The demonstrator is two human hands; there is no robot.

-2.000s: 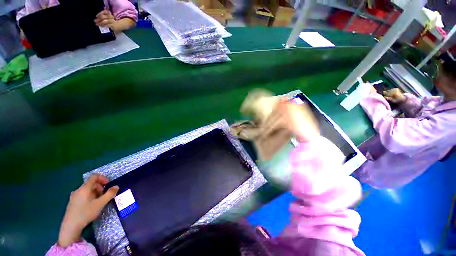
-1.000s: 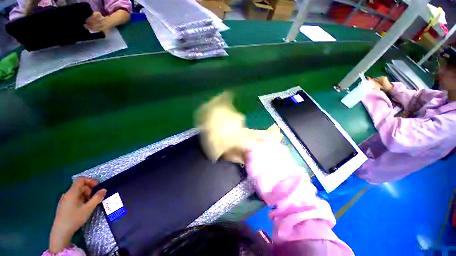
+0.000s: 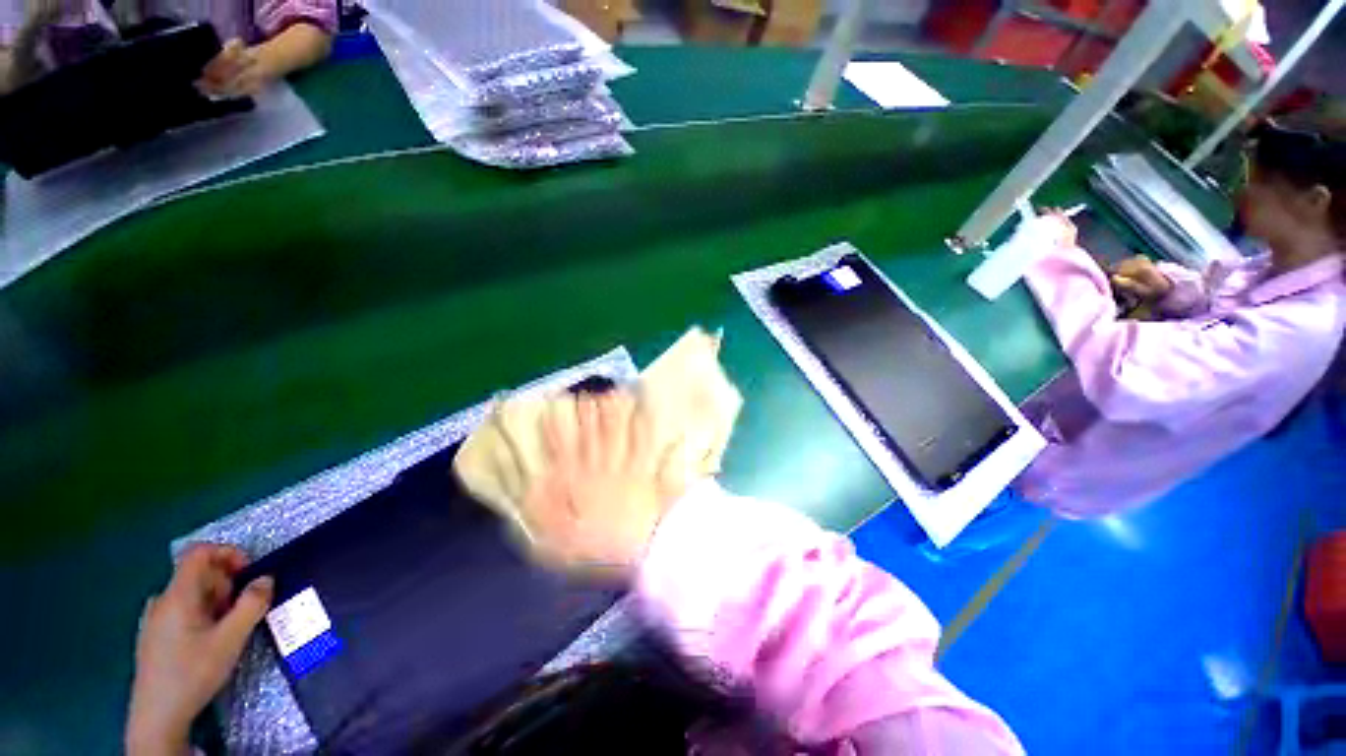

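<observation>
A black flat panel unit (image 3: 428, 598) lies on a silvery bubble wrap sheet (image 3: 354, 485) in front of me, with a white and blue product label (image 3: 304, 632) near its left end. My left hand (image 3: 192, 635) holds the panel's left edge, thumb on top beside the label. My right hand (image 3: 591, 480) presses a pale yellow wiping cloth (image 3: 687, 406) on the panel's right part and hides that end. Dark hair at the bottom edge hides the panel's near side.
A second black panel (image 3: 901, 369) lies on bubble wrap to the right. Stacked bubble bags (image 3: 539, 96) stand across the green bench (image 3: 443, 244). Grey posts (image 3: 1070, 133) rise from it. A person in pink works at right (image 3: 1166, 347); another's hands hold a black panel (image 3: 111, 96) at far left.
My right hand came from over the right-hand panel with the cloth, now lying flat on the near panel. My left hand stays at its left edge. The whole view shifted slightly.
</observation>
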